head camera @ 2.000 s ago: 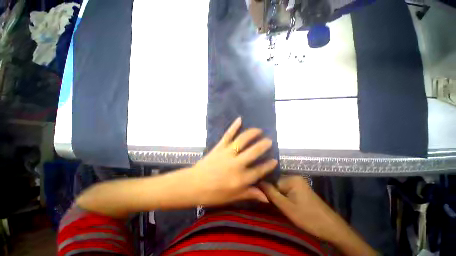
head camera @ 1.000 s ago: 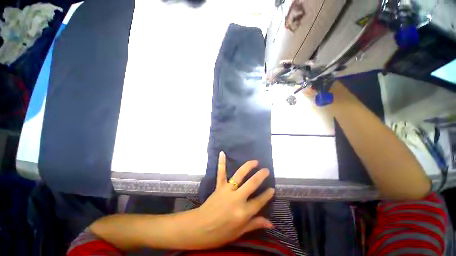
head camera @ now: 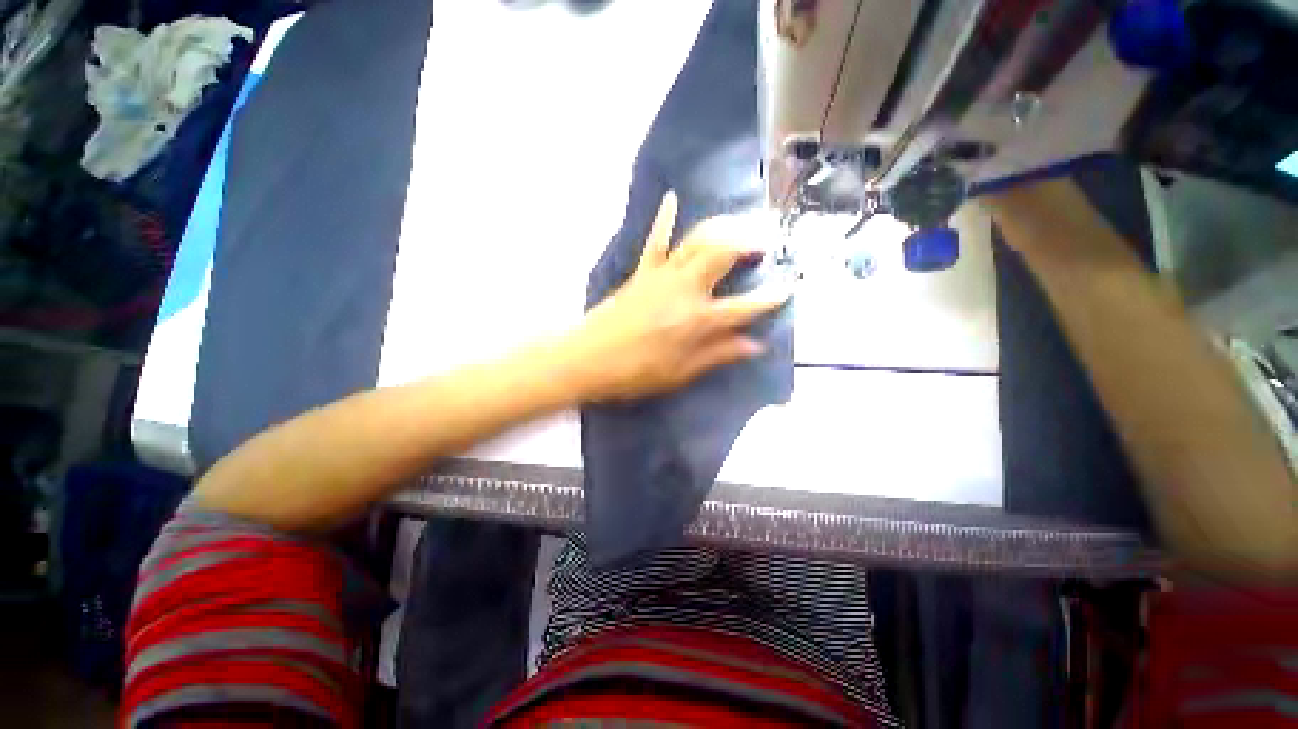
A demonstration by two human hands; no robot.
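Observation:
A dark grey-navy panel (head camera: pixel 669 456) lies under the machine's needle area, its lower end over the table's front edge and its right edge cut in a curve near the bottom. My left hand (head camera: pixel 683 321) lies on it, palm down with fingers spread, fingertips just left of and below the presser foot (head camera: pixel 786 257), which is blurred by glare. My right forearm (head camera: pixel 1125 370) reaches up on the right; the hand itself is hidden behind the machine head (head camera: pixel 911 86).
A long dark panel (head camera: pixel 306 242) lies on the left. Another dark panel (head camera: pixel 1061 413) lies right of the needle, partly under my right forearm. A blue knob (head camera: pixel 931 249) hangs beside the needle. A ruler strip (head camera: pixel 883 533) runs along the front edge. White scrap cloth (head camera: pixel 150 93) is at far left.
My left hand has moved up the panel to beside the needle. The panel's lower end now shows on the table edge. My right hand went from the front edge to behind the machine head.

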